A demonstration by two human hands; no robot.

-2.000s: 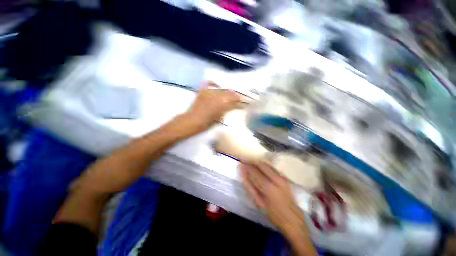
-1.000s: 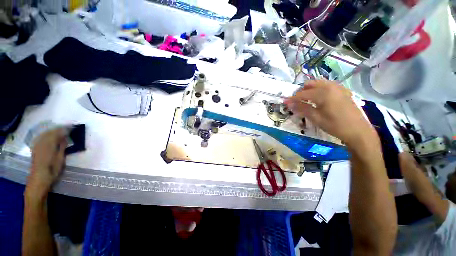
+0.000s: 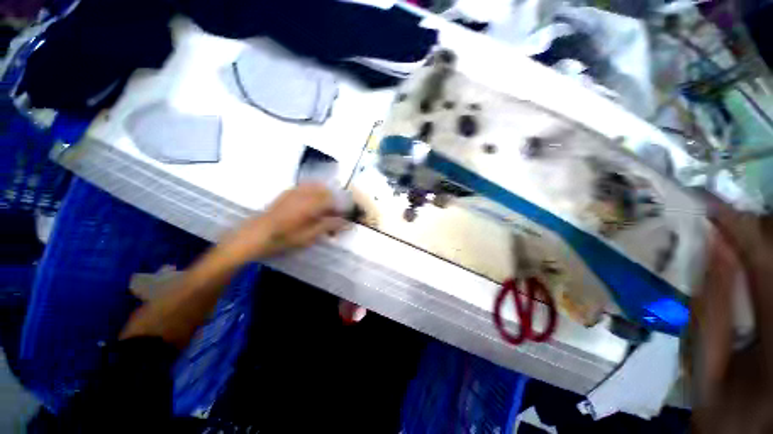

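Observation:
My left hand [image 3: 301,219] holds a small dark piece [image 3: 319,158] together with something pale grey, at the table's front part, just left of the machine bed. Its fingers are closed over the cloth and partly hide it. The white sewing machine [image 3: 508,191] with a blue stripe stands right of this hand. Its presser foot area [image 3: 414,191] is blurred, with no cloth seen under it. My right hand is not clearly visible; a blurred arm or hand [image 3: 729,288] is cut off at the right edge.
Light grey pocket pieces [image 3: 284,85] lie left of the machine, with another grey piece [image 3: 182,137] nearer the left end. Dark panels [image 3: 305,30] lie along the back. Red-handled scissors [image 3: 525,309] rest at the bed's front. Blue crates [image 3: 76,297] stand below the table edge.
My left hand has moved right with the dark piece, from the table's left end to beside the machine bed. My right arm has left the machine head for the right edge. The view has tilted.

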